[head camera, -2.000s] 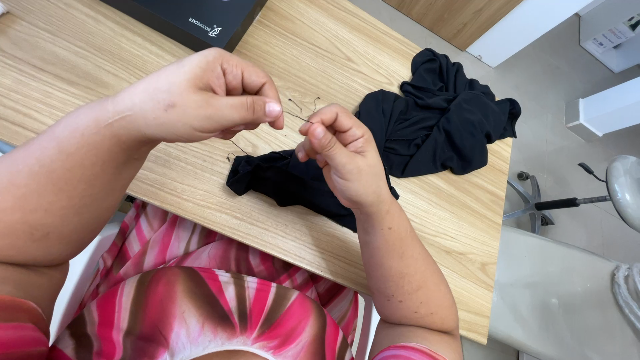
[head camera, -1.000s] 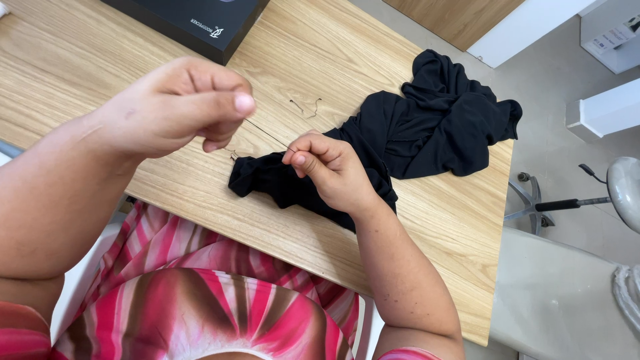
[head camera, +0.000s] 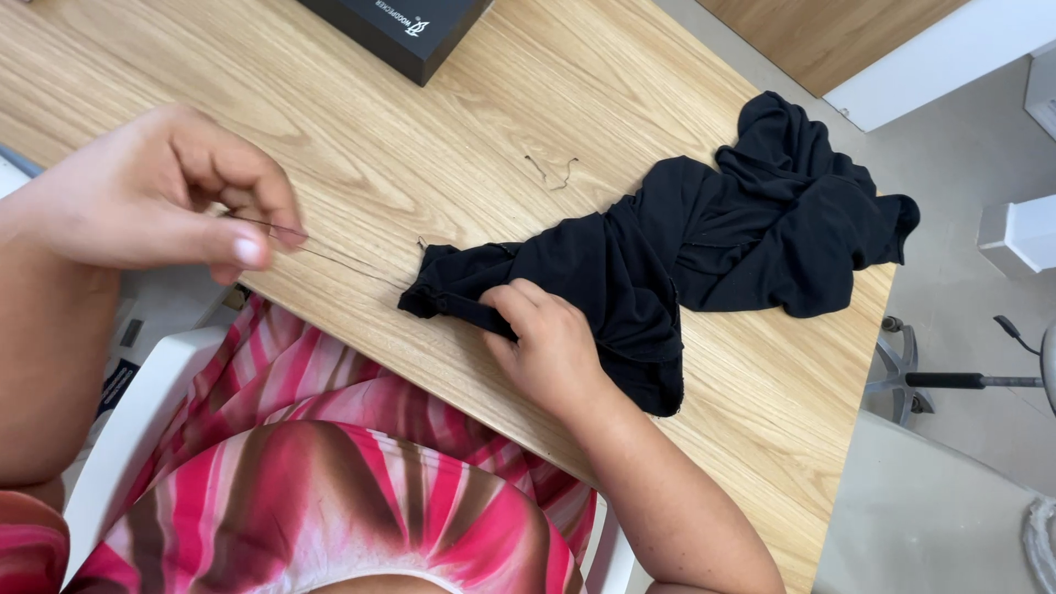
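My left hand (head camera: 198, 198) is raised at the left with a dark thread (head camera: 351, 268) pinched between thumb and fingers. Whether a needle is in those fingers I cannot tell. The thread runs taut to the near left end of a black cloth garment (head camera: 610, 264), which lies bunched across the wooden table. My right hand (head camera: 544, 342) grips a folded edge of that garment, just right of where the thread meets it. Short loose thread pieces (head camera: 551, 175) lie on the table beyond the garment.
A black box (head camera: 404, 33) with a printed logo sits at the table's far edge. The wooden table (head camera: 767, 396) ends at the right, beside a stool base (head camera: 907, 379) on the floor. A white chair (head camera: 140, 445) is under me.
My right hand has left the thread near my left hand and moved down onto the garment, where it has taken hold of the edge. My left hand has moved left and lower.
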